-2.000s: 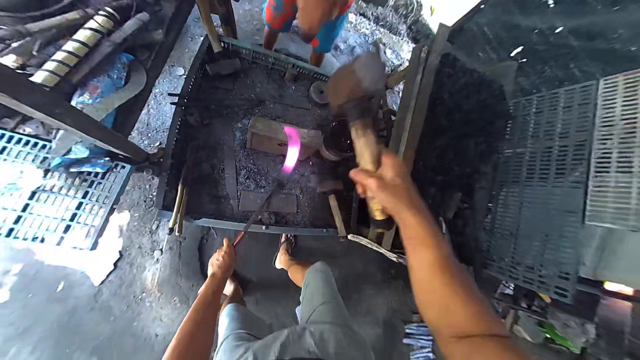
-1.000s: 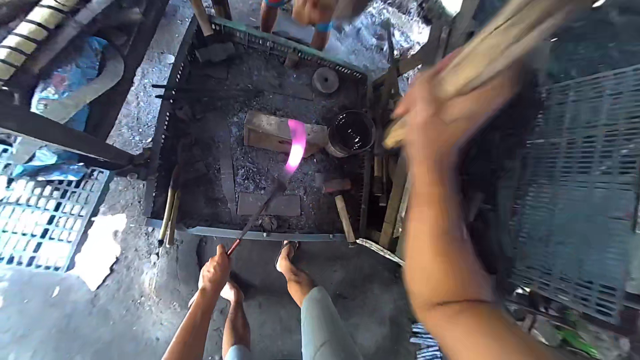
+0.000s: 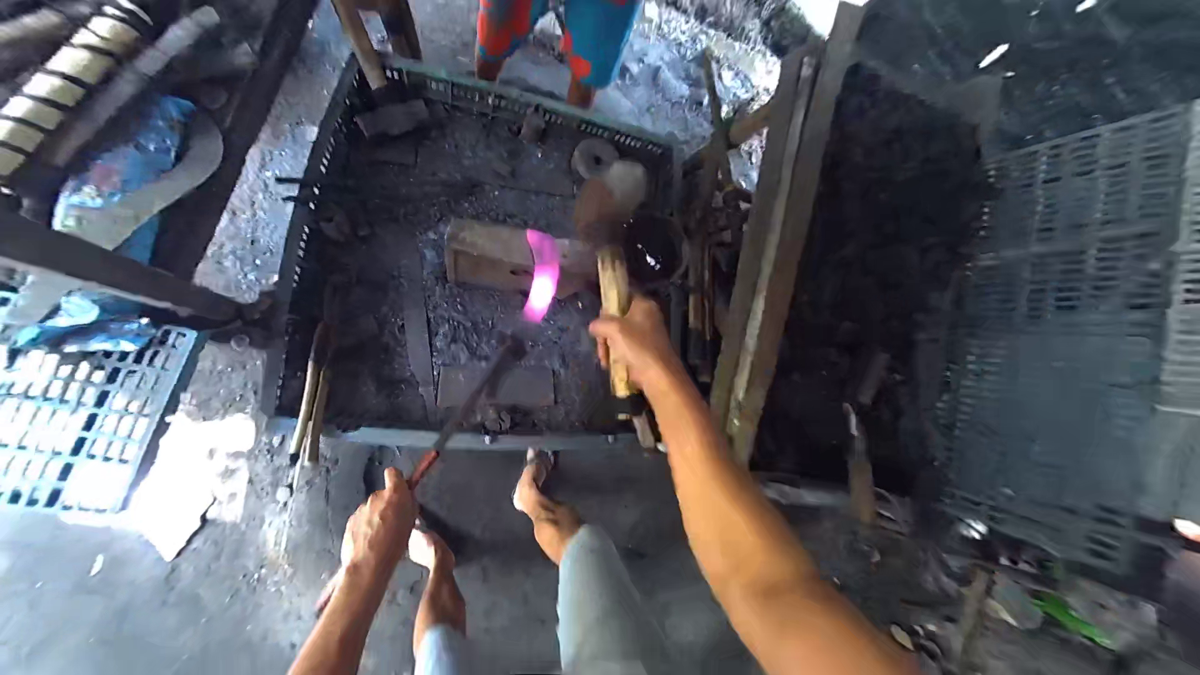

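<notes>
My left hand (image 3: 380, 525) is closed on the long handle of blacksmith's tongs (image 3: 469, 403), which reach forward over the work bed. At their far end a curved piece of glowing hot metal (image 3: 542, 277) lies over the block-shaped anvil (image 3: 487, 255). My right hand (image 3: 637, 342) grips the wooden handle of a hammer (image 3: 614, 281). The hammer's blurred head is to the right of the glowing piece, near a dark round container of liquid (image 3: 653, 248). Whether the head touches the anvil cannot be told.
A second hammer (image 3: 394, 117) lies at the bed's back left. Wooden-handled tools (image 3: 309, 403) lean at its left edge, and wooden boards (image 3: 773, 244) stand along its right side. Another person's legs (image 3: 572, 52) are behind the bed. Plastic grates (image 3: 1059, 328) are at the right.
The hammer in my right hand, raised at the right one second ago, has come down and left over the bed. My left hand still holds the tongs.
</notes>
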